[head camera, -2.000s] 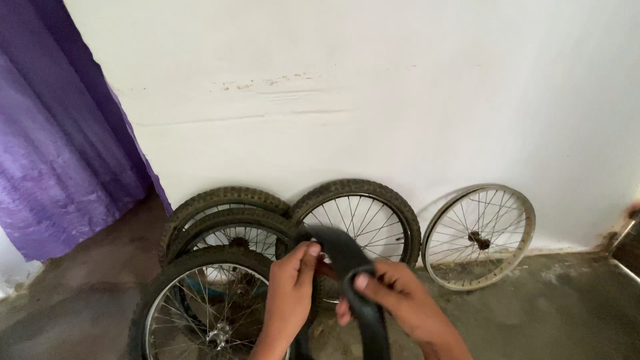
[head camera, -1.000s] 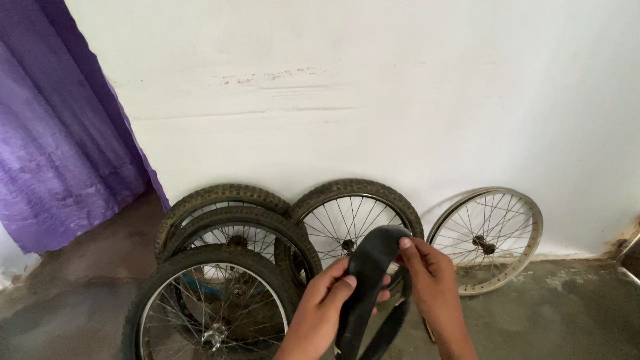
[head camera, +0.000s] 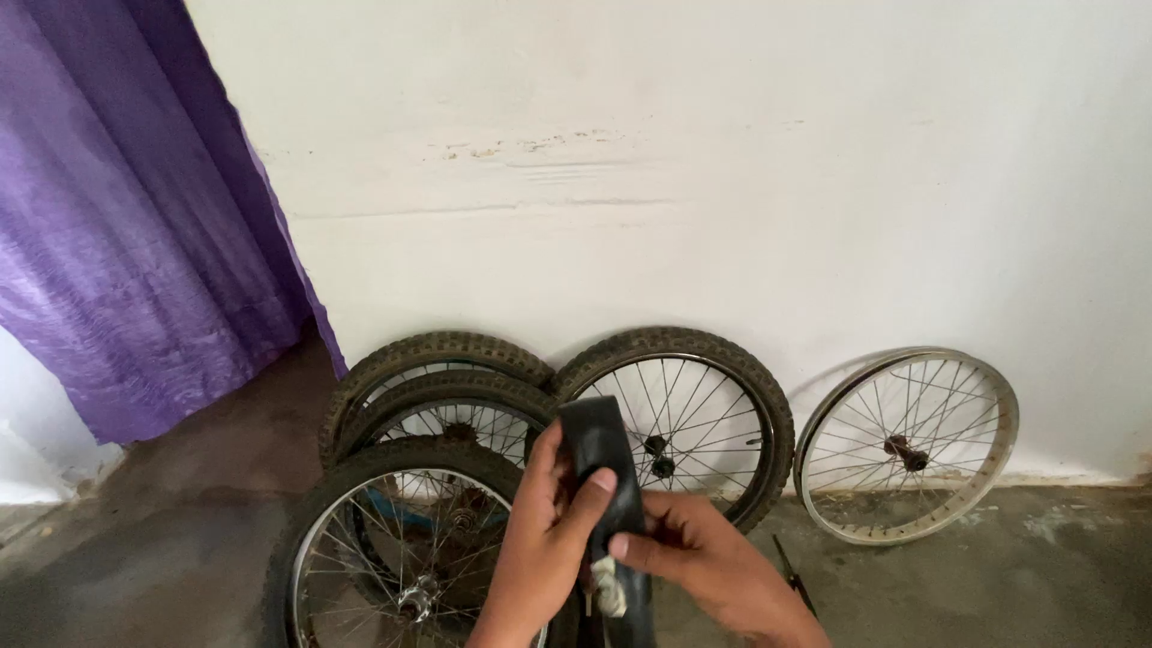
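Note:
A black rubber inner tube [head camera: 621, 504], flattened and folded, is gripped between my two hands in front of the wheels. My left hand [head camera: 549, 531] pinches it with the thumb on its face and the fingers behind. On the tube's right edge, lower down, my right hand [head camera: 711, 562] holds it between thumb and fingers. A whitish crumpled patch [head camera: 608, 587] shows on the tube below my thumbs. The lower end of the tube runs out of view.
Several tyred bicycle wheels [head camera: 670, 342] lean together against the white wall [head camera: 720, 180]. A bare rim with spokes [head camera: 1006, 423] leans farther right. A thin dark object [head camera: 792, 576] lies on the concrete floor [head camera: 1062, 576]. A purple curtain [head camera: 153, 234] hangs at left.
The tube has turned in my hands, and its whitish patch now shows. One second ago a broad loop of it stood between my hands; now it is a narrower upright fold.

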